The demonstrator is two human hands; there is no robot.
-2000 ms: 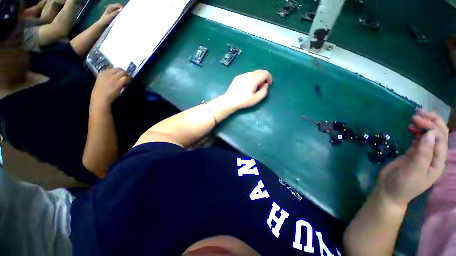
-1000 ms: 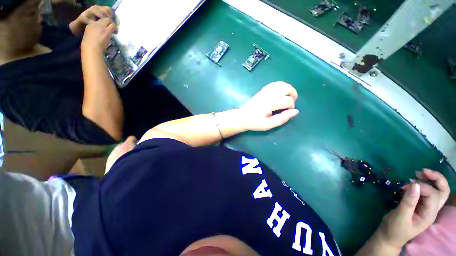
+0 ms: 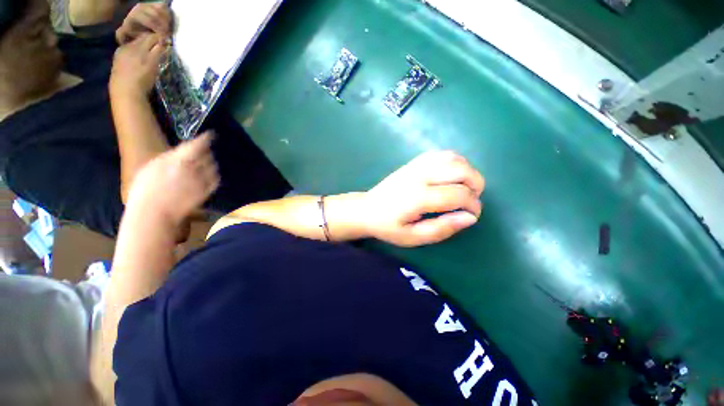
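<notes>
My left hand (image 3: 433,198), with a thin bracelet at the wrist, rests loosely curled on the green bench (image 3: 508,238). Nothing shows in its fingers; the palm is hidden. Two circuit boards, one at left (image 3: 339,74) and one at right (image 3: 409,89), lie apart on the bench beyond it. A loose cluster of small black parts (image 3: 607,339) with thin dark and red wires lies at the lower right, away from the hand. My right hand is not in view; a reddish patch at the lower right edge is too cut off to identify.
A neighbour's hands (image 3: 143,40) are at a pale tray (image 3: 218,32) at the upper left. Another person's blurred hand (image 3: 179,174) reaches in below it. A white metal rail (image 3: 548,55) curves along the far side. A small dark strip (image 3: 604,239) lies on the bench.
The view has shifted, so the black parts sit lower and further right. My right hand has left the picture. My left hand stays curled on the bench. Another person's forearm has come in at left.
</notes>
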